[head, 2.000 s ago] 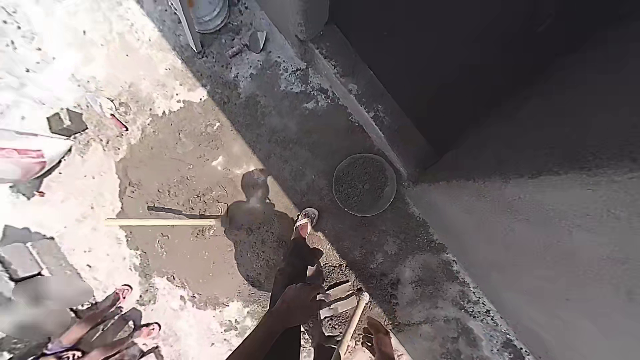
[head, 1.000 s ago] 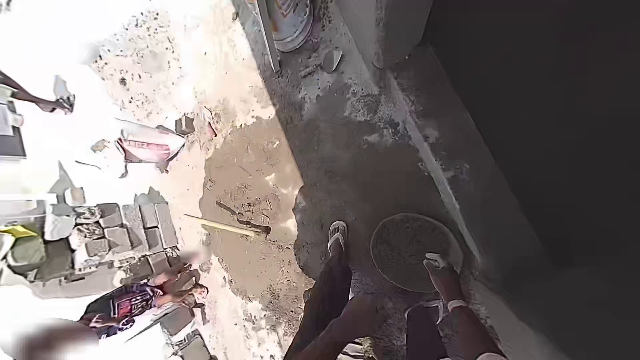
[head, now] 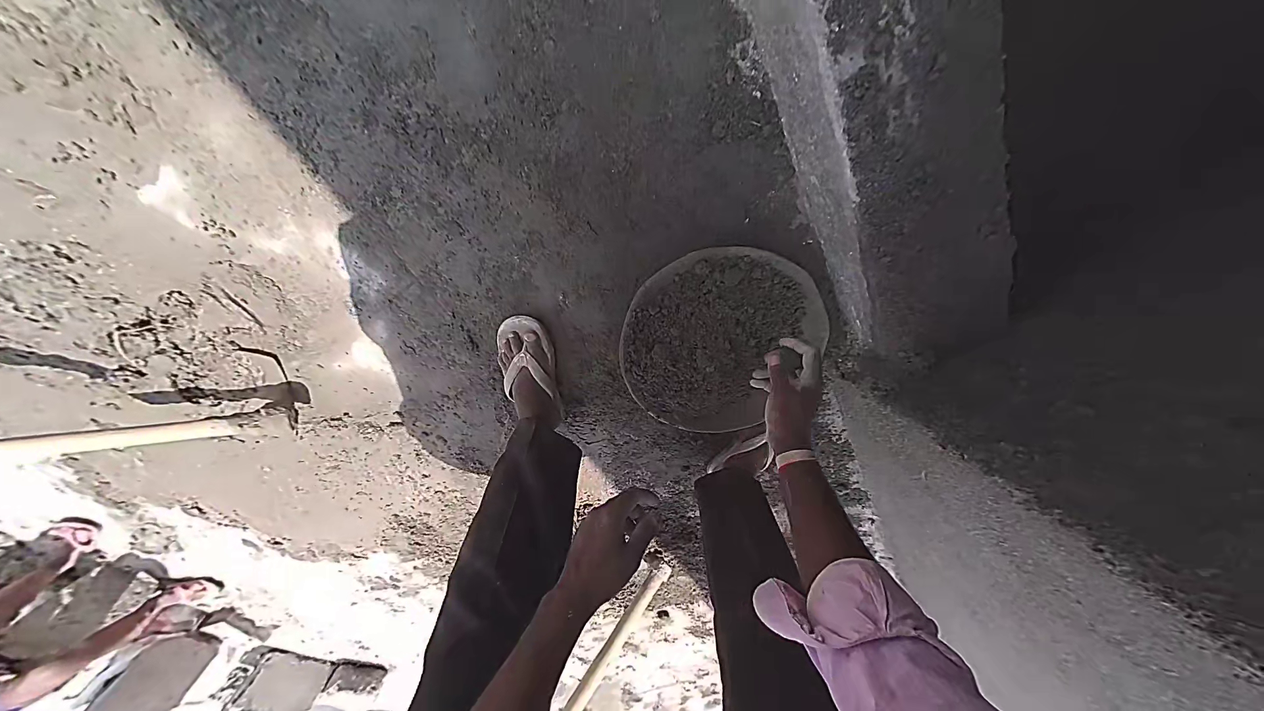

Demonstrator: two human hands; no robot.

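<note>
A round shallow pan (head: 647, 395) filled with grey mortar or wet soil rests on the ground in front of my feet. My right hand (head: 793, 390), its fingertips coated pale grey and a band at its wrist, is over the pan's right edge with fingers curled apart; nothing shows in it. Lower down, between my legs, my left hand (head: 614, 541) hangs with loosely bent fingers and appears to hold nothing. A light wooden handle (head: 622, 637) lies on the ground just below it. My feet in flip-flops (head: 526, 360) stand at the pan's left and near side.
A hoe with a pale wooden handle (head: 128, 436) lies on wet ground at the left. Several blocks (head: 281, 681) and another person's sandalled feet (head: 74, 538) are at the lower left. A concrete ledge (head: 815, 168) and wall run close along the pan's right side.
The view has moved closer over the pan. My right hand, not distinct two seconds ago, has come to the pan's right edge. My left hand stays low between my legs.
</note>
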